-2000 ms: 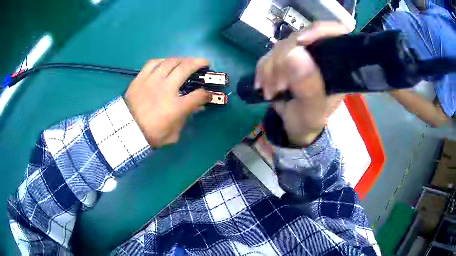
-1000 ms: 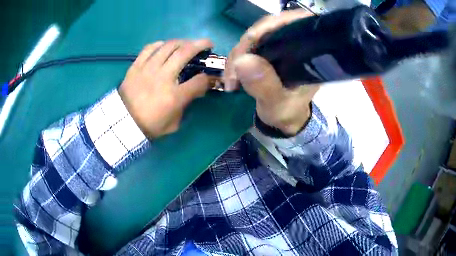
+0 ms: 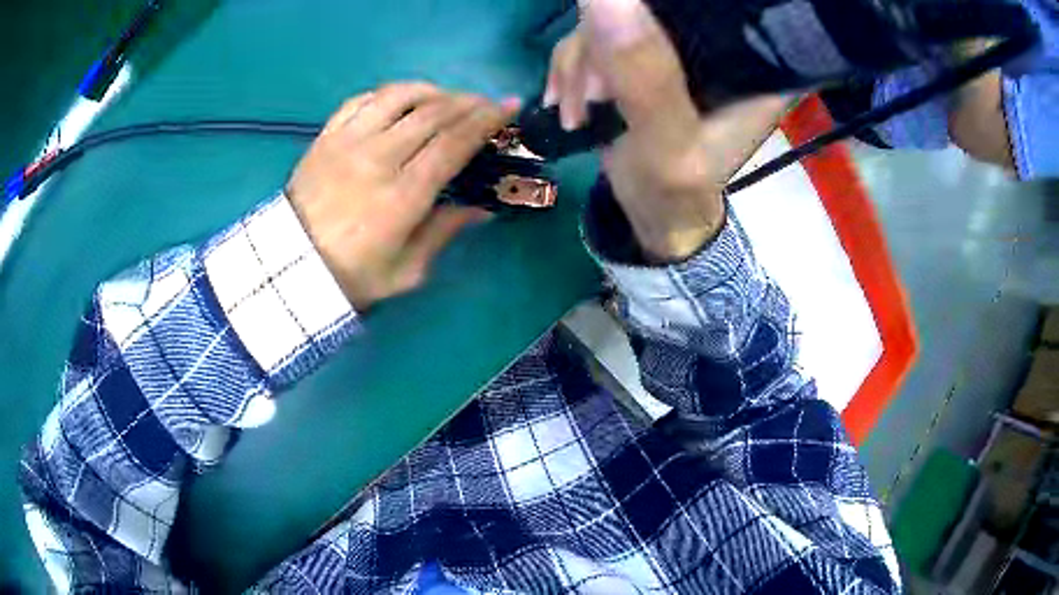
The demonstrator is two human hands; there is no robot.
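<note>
My left hand [image 3: 377, 192] holds a pair of black connector housings [image 3: 470, 186] on the green mat. The near copper terminal [image 3: 526, 192] shows clearly; the far one [image 3: 508, 141] is partly covered by the driver's front end. My right hand [image 3: 639, 116] grips the black electric screwdriver [image 3: 766, 47], whose front end is at the far terminal. The bit tip and any screw cannot be made out. A black lead wire [image 3: 209, 124] runs left from the housings to red and blue wire ends [image 3: 29, 174].
Another black lead end with a blue tip [image 3: 99, 76] lies at the upper left. A tray with an orange-red rim [image 3: 865, 279] is right of my right forearm. The driver cord [image 3: 871, 116] hangs over it. A person's blue sleeve [image 3: 1034, 110] shows at upper right.
The screwdriver and my right hand have moved up, with the front end now at the far terminal. The cord has swung over the tray. Another blue-tipped lead end has appeared at upper left.
</note>
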